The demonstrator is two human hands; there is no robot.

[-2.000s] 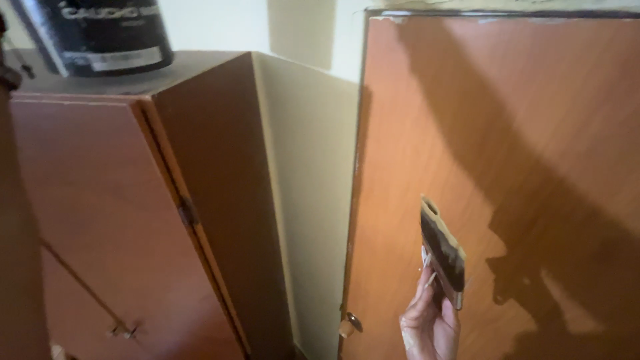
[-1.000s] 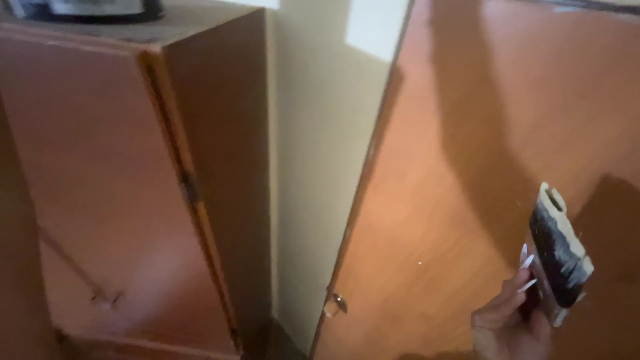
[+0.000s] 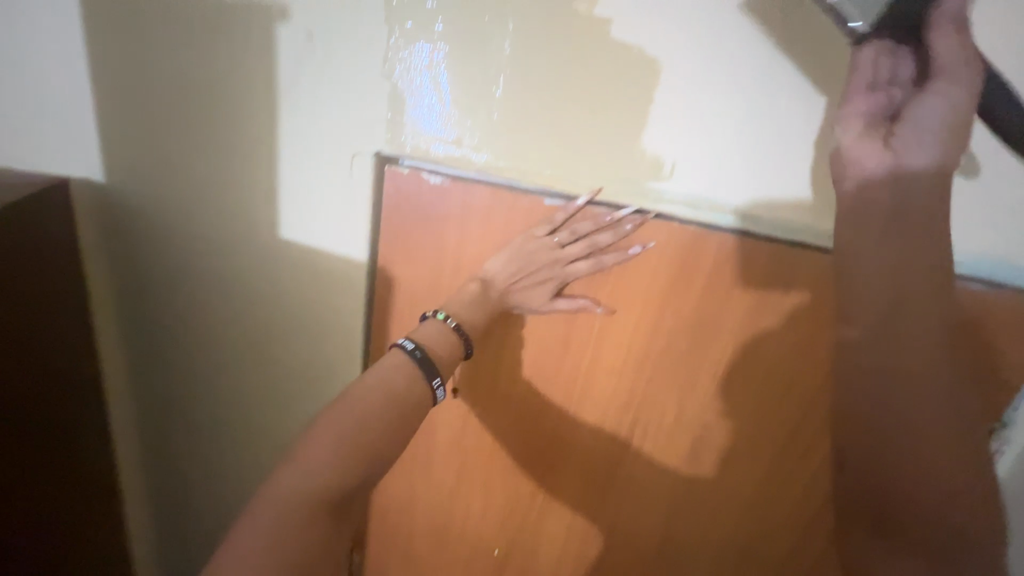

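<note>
My left hand [image 3: 560,260] lies palm down, fingers spread, against the upper part of an orange-brown wooden door [image 3: 640,384]; its fingertips reach the door's top edge. A beaded bracelet and a black wristband are on that wrist. At the upper right, my right hand [image 3: 912,104] is raised and closed around a black-handled tool [image 3: 908,20] with a metal part, partly cut off by the frame's top edge. The tool's working end is out of view. Above the door, the cream wall [image 3: 528,80] has a shiny, wet-looking patch [image 3: 432,88].
A dark wooden cabinet [image 3: 48,360] stands at the left, beside a shaded strip of wall [image 3: 232,344]. A thin dark gap runs along the door's top and left edges. Shadows of the arms fall across the door and wall.
The view has shifted up to the wall above the door. My left hand now rests on the door. The raised right hand is at the upper right; the paint container seen earlier is out of view.
</note>
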